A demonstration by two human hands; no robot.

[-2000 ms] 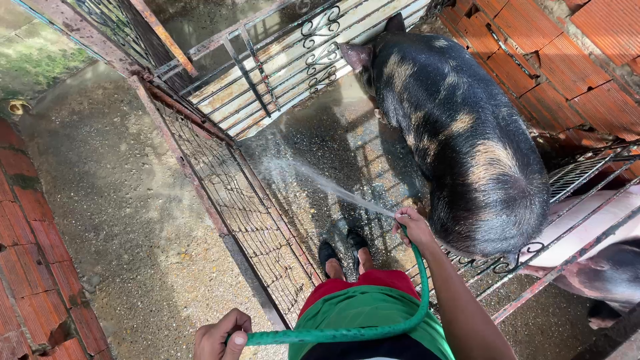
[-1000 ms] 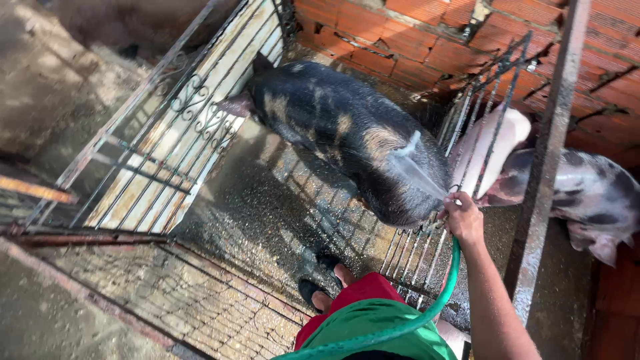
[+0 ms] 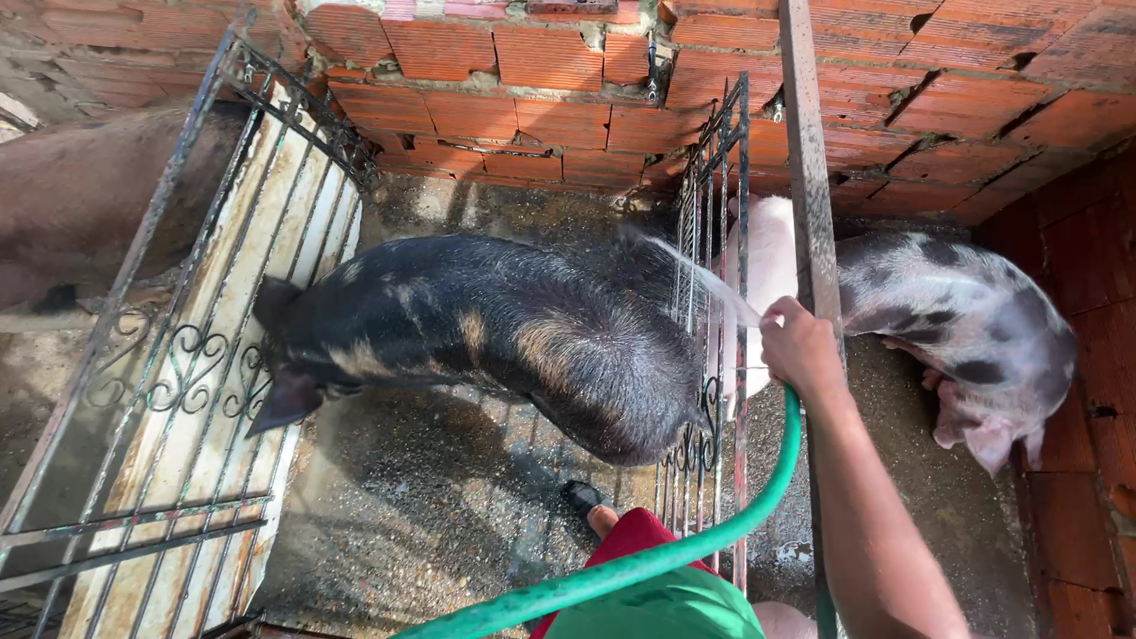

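Note:
My right hand [image 3: 799, 344] is closed around the end of a green hose [image 3: 674, 552], beside the metal bars at the right. Water [image 3: 701, 273] sprays from between its fingers up and to the left, through the barred partition [image 3: 713, 355] toward the rear of a black pig with tan patches [image 3: 497, 328]. That pig stands on the wet floor, its head at the left gate. The hose runs across my green shirt and out at the bottom edge. My left hand is out of view.
A barred gate with pale boards [image 3: 200, 355] stands at the left, a brown pig [image 3: 98, 195] behind it. Right of the partition are a pink pig [image 3: 765, 266] and a spotted pig [image 3: 967, 328]. A rusty metal beam [image 3: 809, 177] crosses overhead. Hollow-brick walls [image 3: 550, 115] enclose the pens.
The view has swung strongly to the right. My left hand, seen on the hose two seconds ago, has left the view. The spray, first on the floor, now points toward the black pig's rear.

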